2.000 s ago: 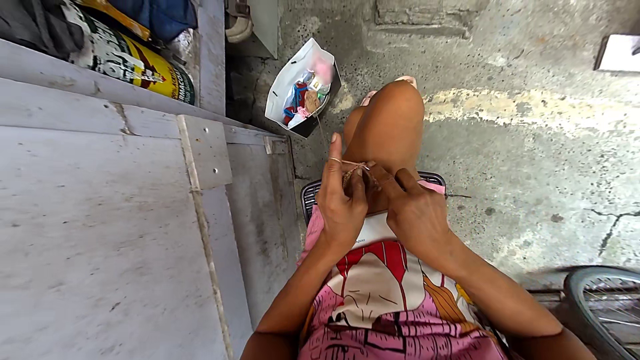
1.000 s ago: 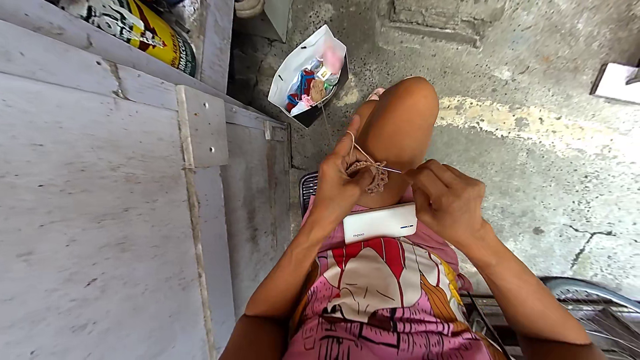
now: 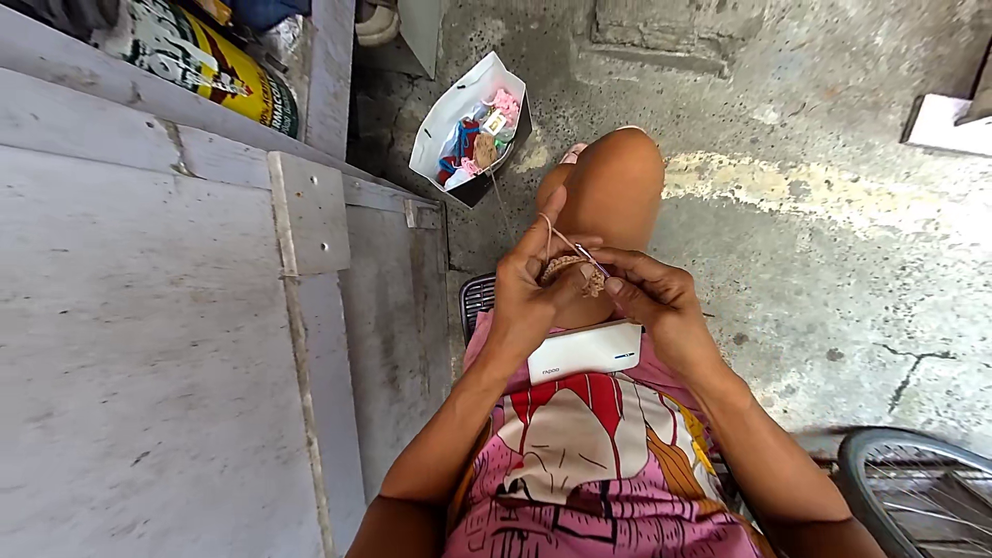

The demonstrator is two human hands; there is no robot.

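Note:
My left hand [image 3: 535, 279] pinches a small tan crocheted piece [image 3: 564, 268] above my lap, with a strand of yarn [image 3: 559, 232] looped over its raised index finger. A slim purple crochet hook [image 3: 593, 261] is in my right hand [image 3: 651, 291], its tip beside the yarn at the top of the piece. My right fingertips are close against the work and partly hide the hook's shaft. From an open white paper bag [image 3: 443, 116] on the ground, a thin strand runs towards my left hand. A tan yarn ball [image 3: 485, 151] lies in the bag among pink, red and blue yarn.
A white power bank [image 3: 585, 353] rests on my lap, below my hands. A grey-painted wooden cabinet [image 3: 155, 333] stands along the left, with a yellow and green can [image 3: 225, 74] on its shelf. At the lower right is a bicycle wheel [image 3: 860, 473]. The ground is rough concrete.
My right hand was apart from the crocheted piece one second ago, with the hook stretched between; now it is close against the piece. The white power bank, mostly hidden two seconds ago, shows on my lap.

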